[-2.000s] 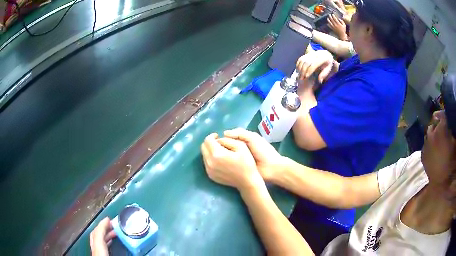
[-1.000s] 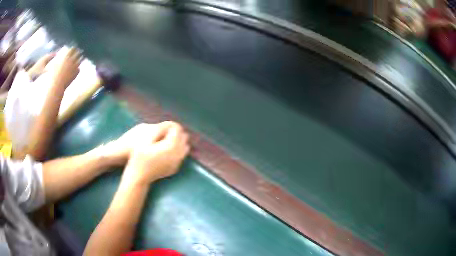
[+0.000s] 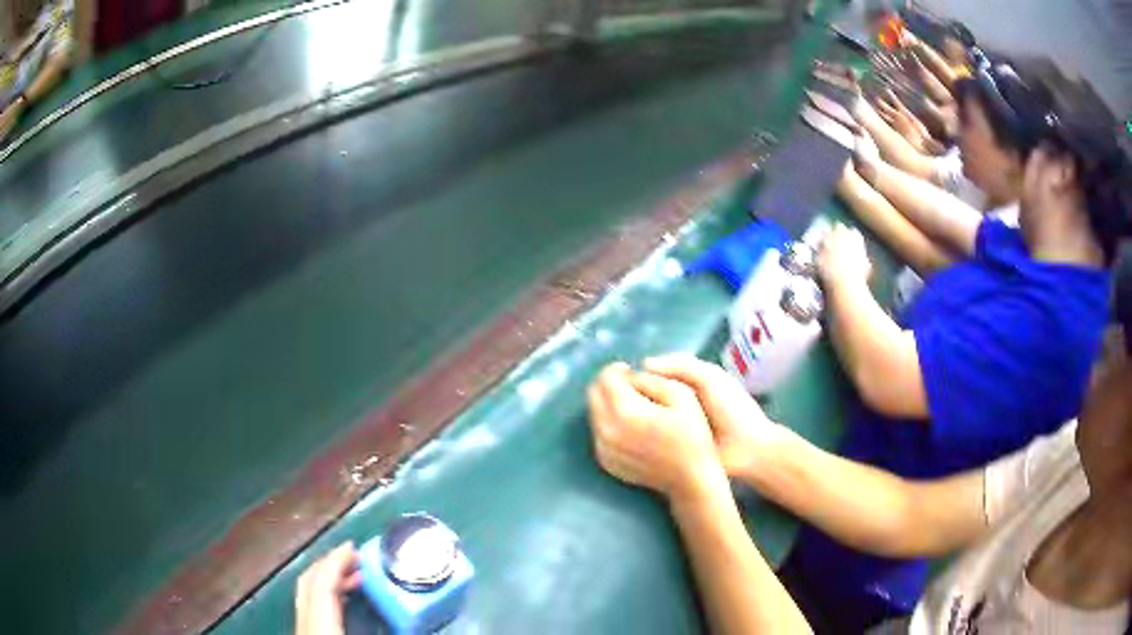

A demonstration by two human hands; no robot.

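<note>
A light-blue square solvent dispenser bottle (image 3: 428,595) with a round shiny metal top stands upright on the green bench at the bottom left. My left hand (image 3: 325,588) is at the bottle's left side, its fingers curled against it. The hand is bare, partly cut off by the lower edge, and its palm is hidden. My right hand is out of the picture.
A neighbour's clasped hands (image 3: 664,422) rest on the bench right of the bottle. Beyond are white bottles (image 3: 760,335), a blue cloth (image 3: 745,252), grey panels (image 3: 807,168) and a person in blue (image 3: 1012,347). A brown strip (image 3: 497,341) borders the green belt (image 3: 310,285).
The view swung to the other side of the line, where my hands did not show, and has come back. My left hand and the blue bottle are in view again, slightly farther right than at first.
</note>
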